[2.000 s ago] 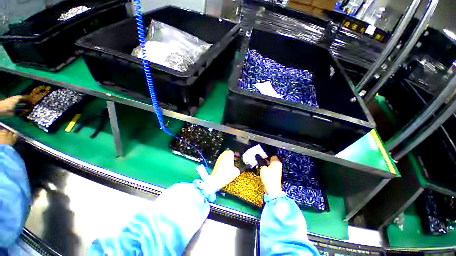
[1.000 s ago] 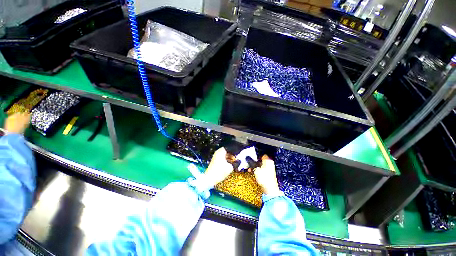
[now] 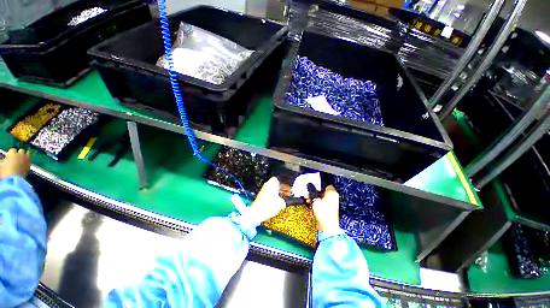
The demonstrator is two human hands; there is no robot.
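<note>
My left hand and my right hand, with black finger covers, are close together over the back of the tray of small yellow components. A white paper slip stands just behind and between the fingers. The fingertips are blurred and dark, so whether they hold any component is unclear. The tray of dark components lies to the left, partly behind the blue cord. The tray of blue components lies to the right of my right hand.
Large black bins stand on the upper shelf, above my hands. A blue coiled cord hangs down at the left. The conveyor rail runs in front of the green mat. Another person's hand is at the far left, near their trays.
The white slip was raised and crumpled between my fingers a second ago; now it lies behind them, looking flatter. The other person's hand has moved back from the yellow parts tray.
</note>
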